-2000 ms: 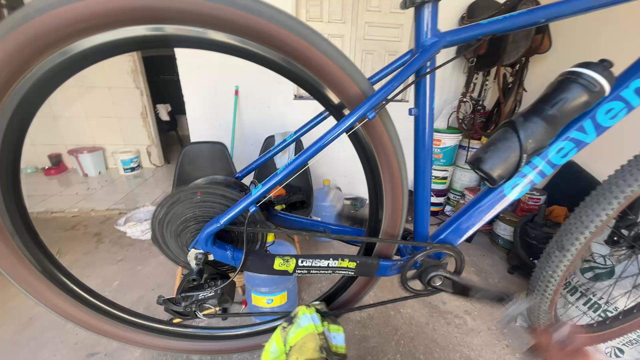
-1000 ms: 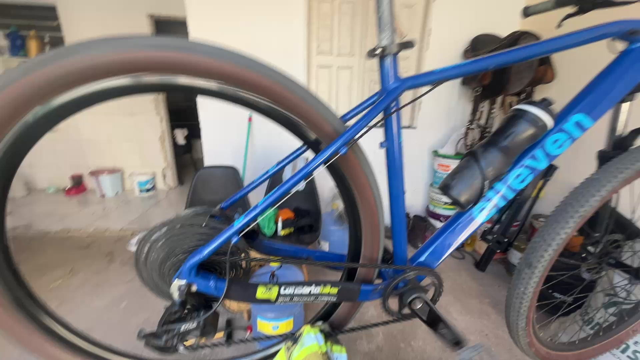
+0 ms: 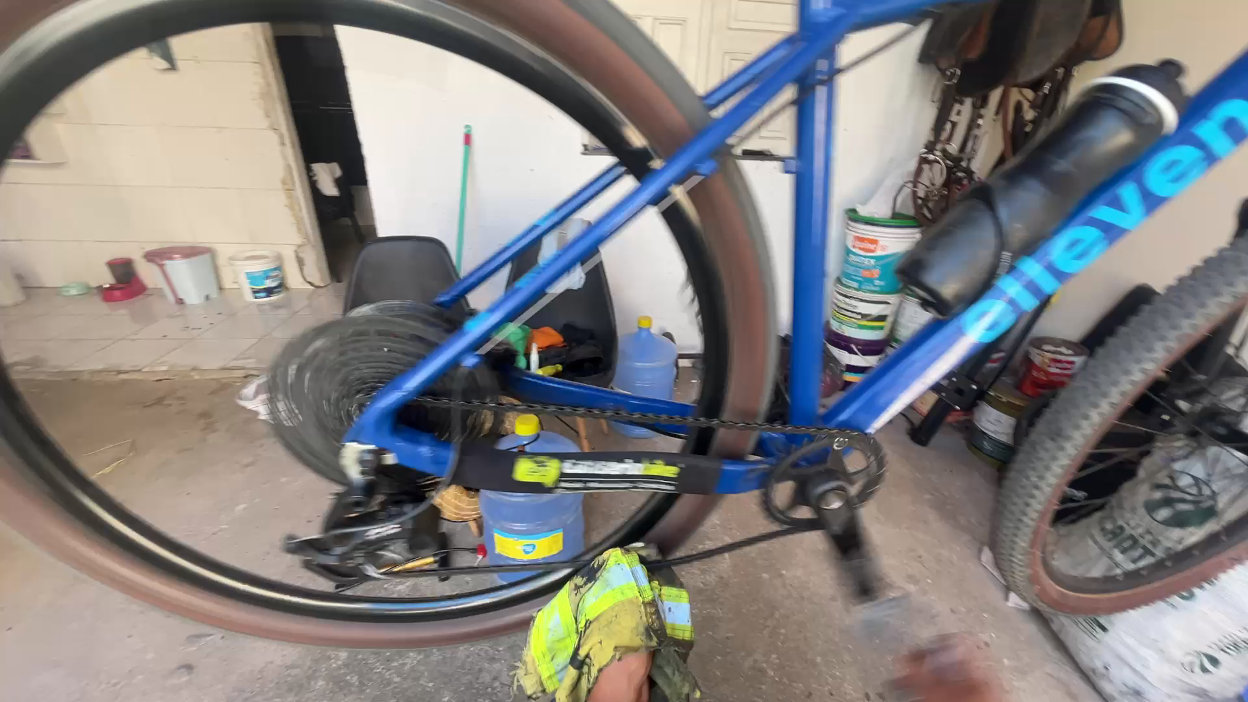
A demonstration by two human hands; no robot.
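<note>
A blue bicycle frame spans the view, its rear wheel and rear cassette blurred by spinning. My left hand, low in the middle, is wrapped in a dirty yellow reflective cloth and closed on it around the lower run of the chain. The fingers are mostly hidden by the cloth. My right hand is a blur at the bottom, just below the blurred pedal at the end of the crank arm; its grip is unclear. The rear derailleur hangs left of the cloth.
The front wheel stands at right, by a white sack. Behind the frame are blue water jugs, black chairs and stacked paint buckets. A black bottle is mounted on the down tube.
The crank arm has turned from pointing right to pointing down. My right hand, blurred at lower right two seconds ago, is now below the pedal. The cloth stays at the lower chain.
</note>
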